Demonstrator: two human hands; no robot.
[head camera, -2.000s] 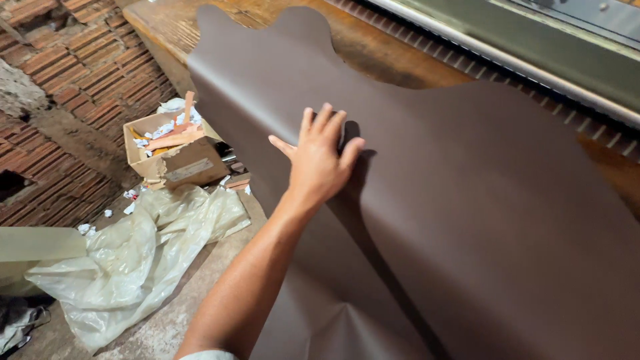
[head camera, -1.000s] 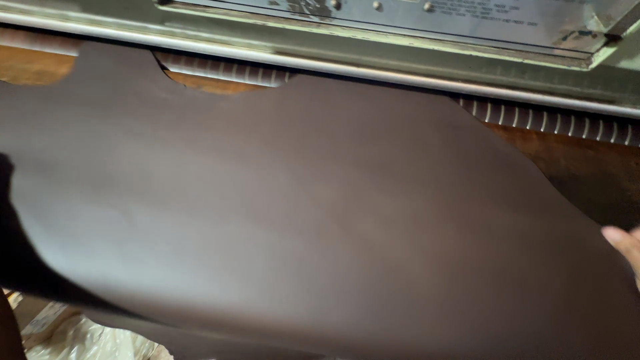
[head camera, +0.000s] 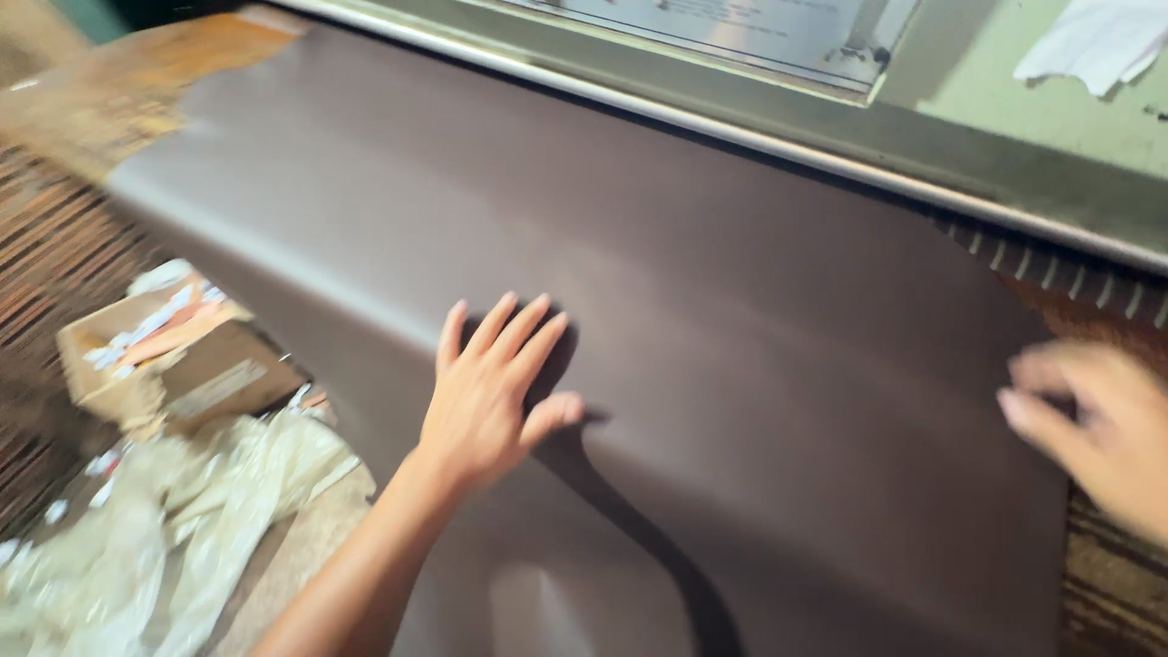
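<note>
A large dark brown sheet, apparently a leather hide (head camera: 730, 301), lies over a wooden table (head camera: 119, 82) and hangs down past its near edge. Its far side reaches the metal bar of a machine. My left hand (head camera: 497, 392) is spread over the middle of the sheet, palm down, casting a shadow beside the thumb; whether it presses on the sheet is not clear. At the sheet's right edge is my right hand (head camera: 1086, 411), blurred, with thumb and fingers curved. Whether it grips the edge cannot be made out.
A green machine (head camera: 1022, 137) with a long metal bar (head camera: 730, 132) runs along the far side, above a ribbed strip (head camera: 1077, 278). On the floor at the left are a torn cardboard box (head camera: 219, 379) of scraps and a crumpled translucent plastic sheet (head camera: 182, 511).
The view has swung. The brown sheet now lies closer against the machine's bar, covering more of the ribbed strip. My left hand, out of view one second ago, shows again over the sheet.
</note>
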